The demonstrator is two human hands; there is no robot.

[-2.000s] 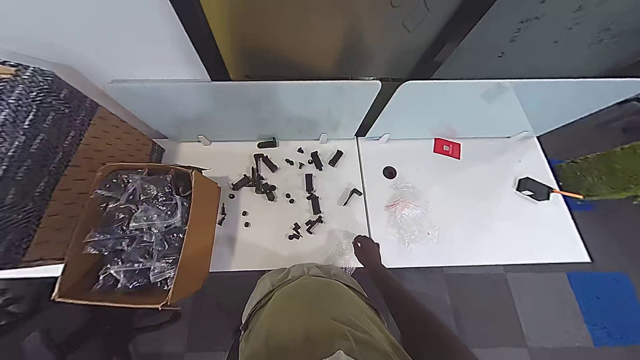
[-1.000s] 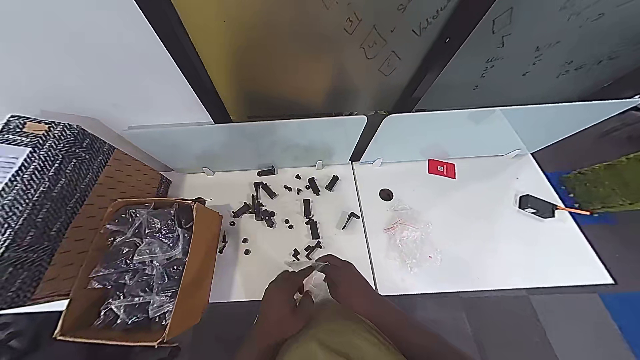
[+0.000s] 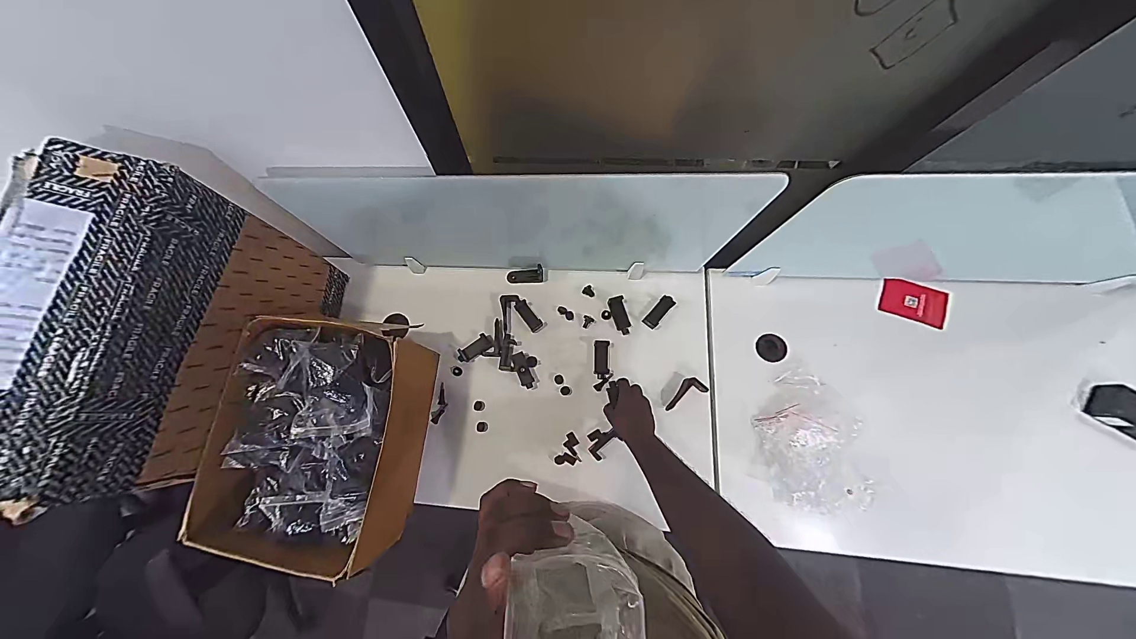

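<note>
My left hand point(image 3: 519, 532) holds a clear plastic bag point(image 3: 577, 586) in front of my body, below the table's near edge. My right hand point(image 3: 632, 410) reaches over the white table point(image 3: 524, 470), its fingers closed on a black part point(image 3: 612, 392) that is mostly hidden. Just beyond it lies a black cylindrical part point(image 3: 602, 357). Small black pieces point(image 3: 568, 449) are nearer to me, and a black angled bracket point(image 3: 686, 390) is to the right. More black cylinders point(image 3: 659, 311), small round caps point(image 3: 479, 406) and brackets are spread over the left table.
At left, an open cardboard box point(image 3: 413, 444) holds many bagged black parts point(image 3: 306, 435), beside a larger taped carton point(image 3: 115, 328). On the right table are a heap of clear bags point(image 3: 808, 444), a red card point(image 3: 914, 303) and a black object point(image 3: 1114, 408). Frosted dividers point(image 3: 532, 222) stand behind.
My two hands were together at the near edge one second ago. Now the right has reached out among the black parts, while the left holds the clear bag nearer my body.
</note>
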